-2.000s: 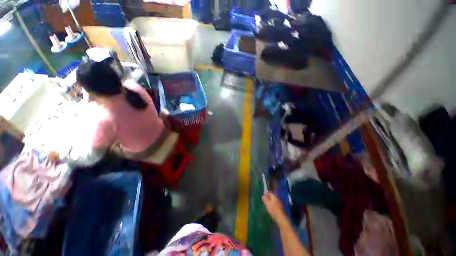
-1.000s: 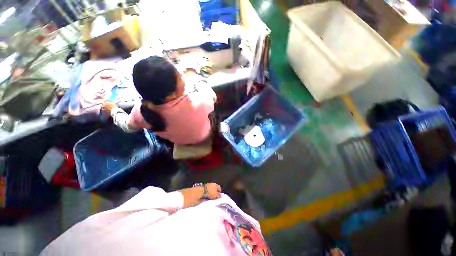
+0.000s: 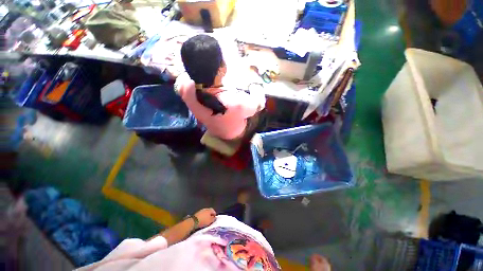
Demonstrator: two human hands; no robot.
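My left hand (image 3: 205,217) is low in the centre, in front of my pale printed shirt, with a band on the wrist. Its fingers look curled and no held thing shows. A small blurred skin-coloured shape at the bottom edge, right of centre, looks like my right hand (image 3: 319,263); it is mostly cut off and its grip is hidden. Ahead, a blue crate (image 3: 339,185) on the floor holds blue plastic and a white rounded piece (image 3: 286,166). Both hands are apart from it.
A person in pink (image 3: 225,114) sits at the bright bench (image 3: 294,95), between that crate and another blue crate (image 3: 159,127). A large cream bin (image 3: 405,132) stands right. Blue bags (image 3: 69,222) lie lower left; blue crates stand lower right.
The view has swung right to left: the seated person, crates and cream bin now sit further right than one second ago. A thin pale item seen at my right hand earlier is no longer visible.
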